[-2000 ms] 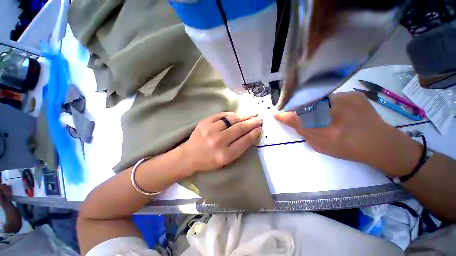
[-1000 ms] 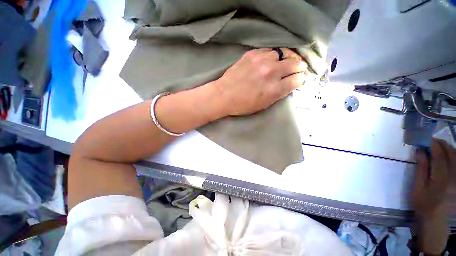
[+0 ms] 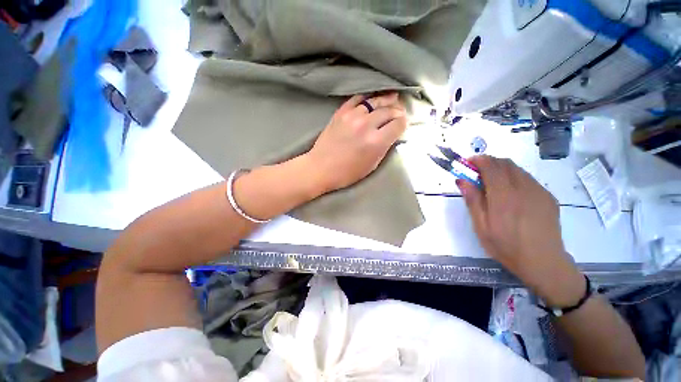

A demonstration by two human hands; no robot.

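Note:
The olive-khaki cloth point(image 3: 246, 112) lies in folds on the white table, its edge running under the needle area point(image 3: 446, 116). My left hand point(image 3: 362, 138) rests flat on it just left of the needle, fingertips pressing the cloth. My right hand point(image 3: 515, 209) is right of the needle and holds a blue and pink tool point(image 3: 464, 168) with two dark pointed tips aimed up-left towards the cloth. The tips do not touch the cloth. Whether it is one pair of snips or two tools I cannot tell.
The machine head point(image 3: 552, 52) stands at upper right. Grey scraps point(image 3: 142, 89) and a blue sheet point(image 3: 89, 97) lie at left. A paper label point(image 3: 599, 190) lies at right. A ruler strip point(image 3: 358, 266) runs along the front edge, with crumpled khaki cloth point(image 3: 246, 306) below it.
My right hand has come in from the far right to beside the needle, now holding the blue and pink tool that earlier lay at right. My left hand stays on the cloth.

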